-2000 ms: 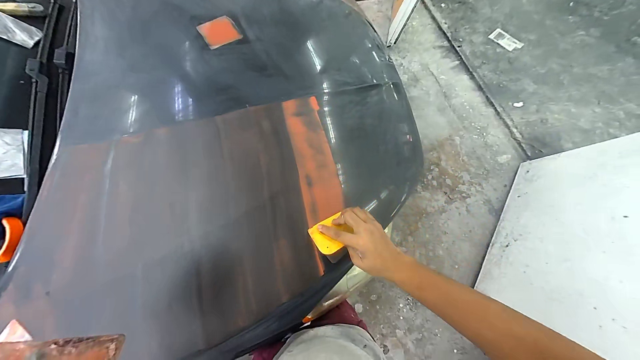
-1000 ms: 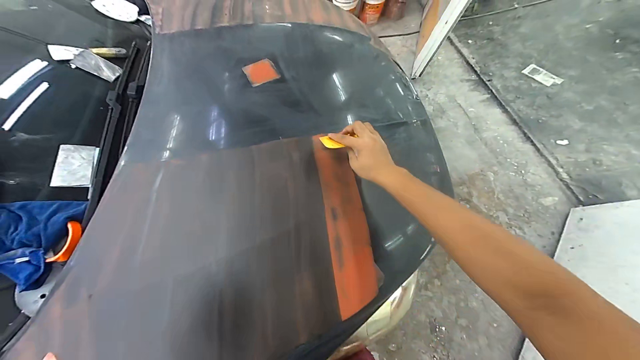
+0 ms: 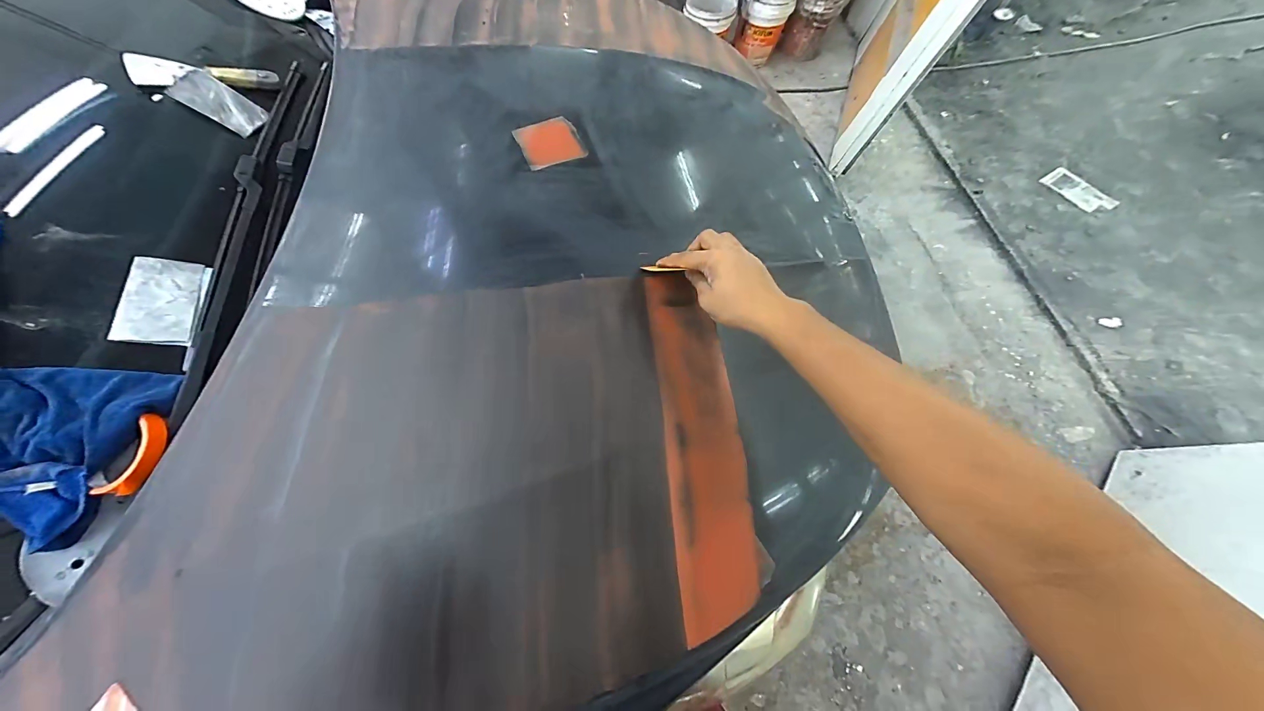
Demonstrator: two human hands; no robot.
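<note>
My right hand (image 3: 733, 281) grips a thin yellow spreader (image 3: 664, 268), seen edge-on at the top end of an orange filler strip (image 3: 706, 474). The strip lies on a dark car hood (image 3: 612, 207), with smudges of black along it. To its left the hood has a broad brownish streaked area (image 3: 474, 434); farther up sits a small orange square patch (image 3: 550, 143). My left hand is out of the frame.
On the windshield at left lie a putty knife (image 3: 193, 84), a silvery sheet (image 3: 158, 299), a blue cloth (image 3: 74, 434) and an orange tape roll (image 3: 146, 456). Tubs (image 3: 760, 30) stand beyond the hood. A white panel (image 3: 1200, 504) is at lower right.
My right hand has moved with the yellow spreader from the strip's near end to its far end. The view has shifted, showing more of the windshield and the tubs.
</note>
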